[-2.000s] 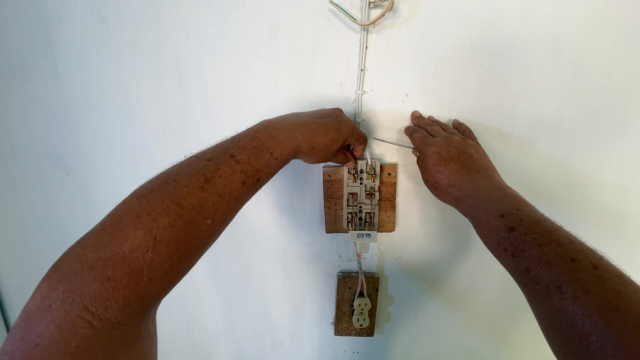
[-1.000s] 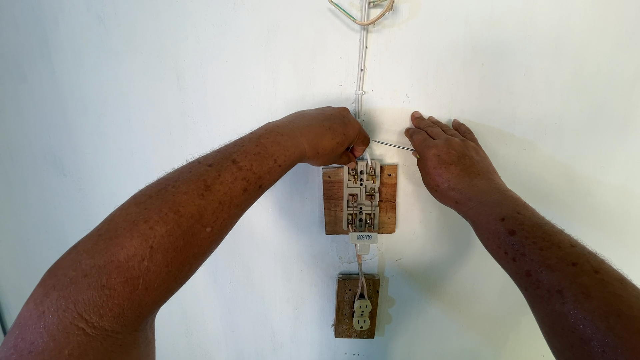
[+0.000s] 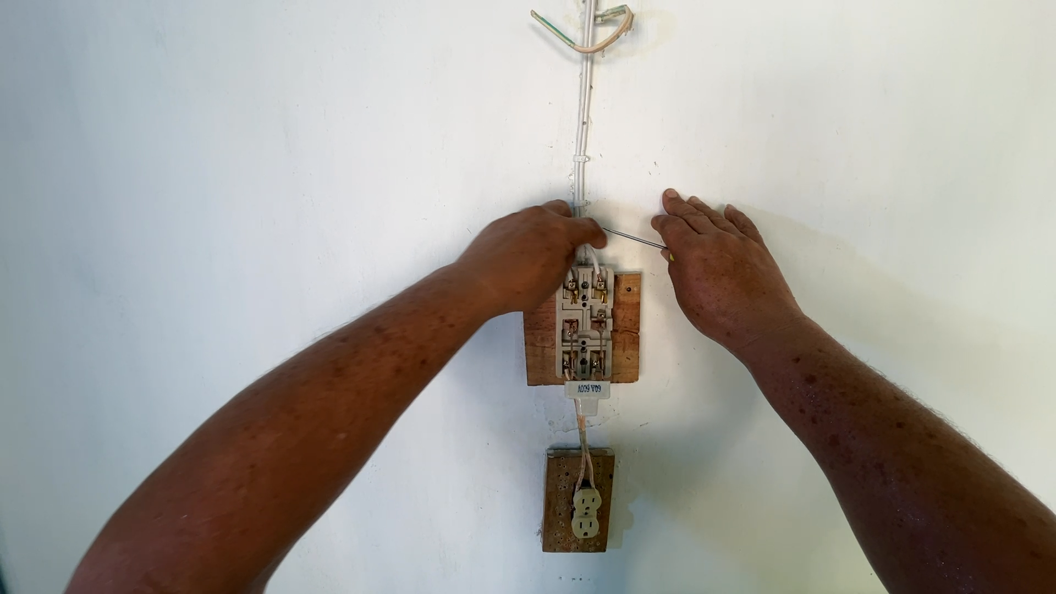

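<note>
My left hand (image 3: 536,252) pinches the white electrical wires (image 3: 581,186) just above an open knife switch base (image 3: 584,330), its fingertips hiding part of them. The base, with brass terminals, is mounted on a wooden board (image 3: 627,330). My right hand (image 3: 726,268) lies to the right, fingers spread near the wall, with a screwdriver (image 3: 635,238) held under the palm; its thin metal shaft points left toward my left fingertips, and its handle is mostly hidden. The switch's pale handle (image 3: 587,391) hangs at the base's lower end.
Below, a duplex outlet (image 3: 586,513) sits on a smaller wooden block (image 3: 557,503), joined by wires (image 3: 585,450) to the switch. A cut cable end (image 3: 569,37) curls out near the top beside the vertical wires. A cable clip (image 3: 581,158) holds those wires against the white wall (image 3: 289,165).
</note>
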